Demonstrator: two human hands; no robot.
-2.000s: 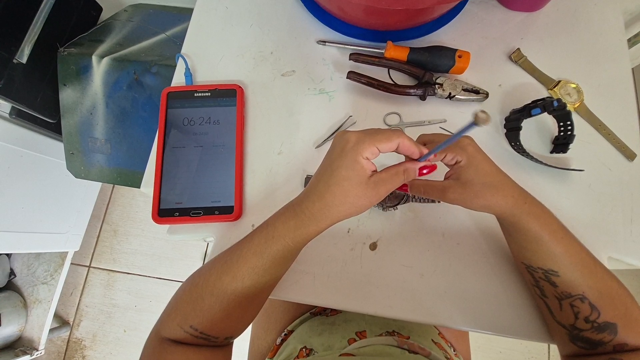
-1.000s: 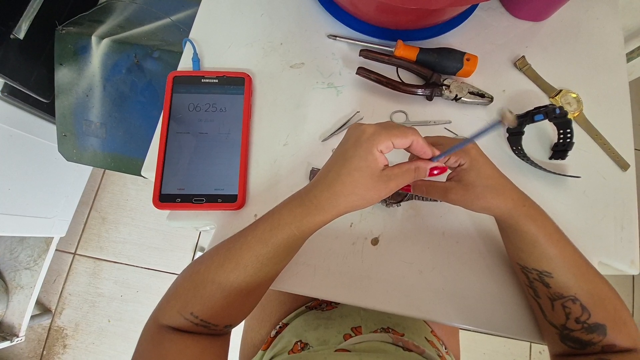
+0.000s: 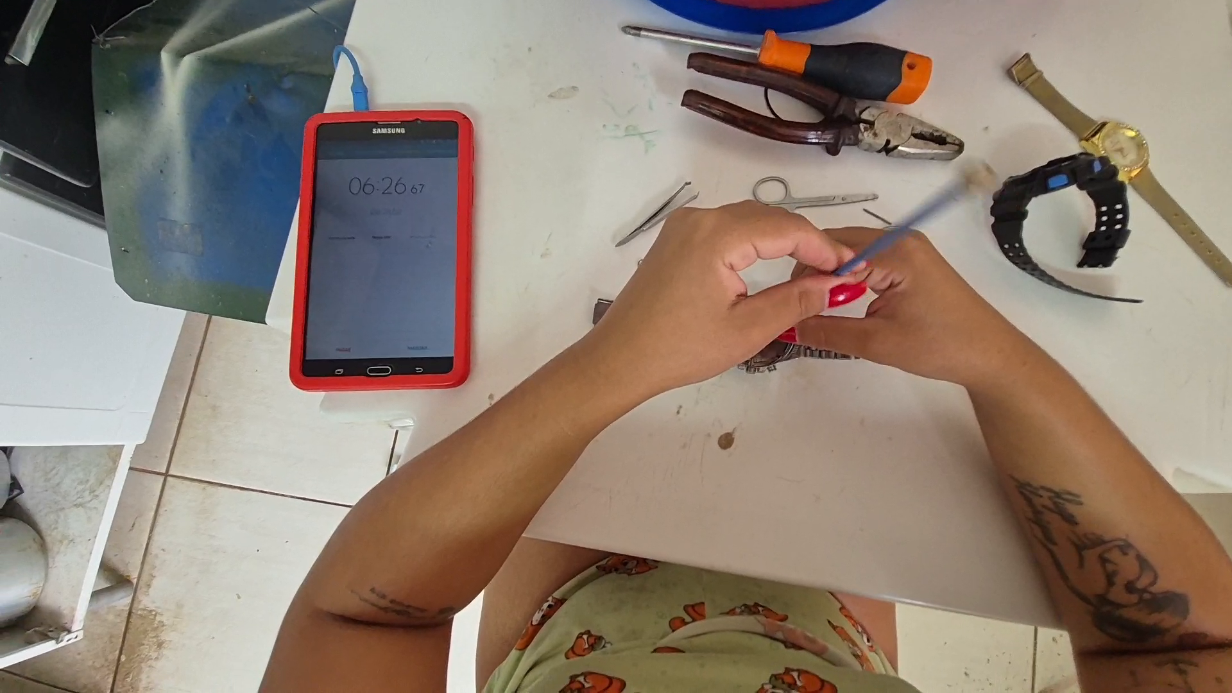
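Observation:
A thin blue cotton swab (image 3: 910,223) slants up to the right from between the thumb and forefinger of my left hand (image 3: 717,298); its far tip looks blurred. My right hand (image 3: 910,303) meets the left hand's fingertips, with its thumb at a metal-band wristwatch (image 3: 770,358) that is mostly hidden beneath both hands. What the right fingers hold is hidden. Just beyond the hands lie tweezers (image 3: 659,214) and small scissors (image 3: 810,198). A black strap watch (image 3: 1015,207) stands on its side right of the swab, beside a gold-coloured wristwatch (image 3: 1121,146).
Pliers (image 3: 837,120) and an orange-and-black screwdriver (image 3: 847,67) lie at the back of the white table (image 3: 539,318). A red-cased Samsung tablet (image 3: 382,250) with a blue cable (image 3: 352,77) rests at the left edge. A blue-rimmed tub (image 3: 770,12) stands behind.
Both hands stay together over the metal-band watch. The blue swab's tip has shifted between frames while its near end stays in the left fingers.

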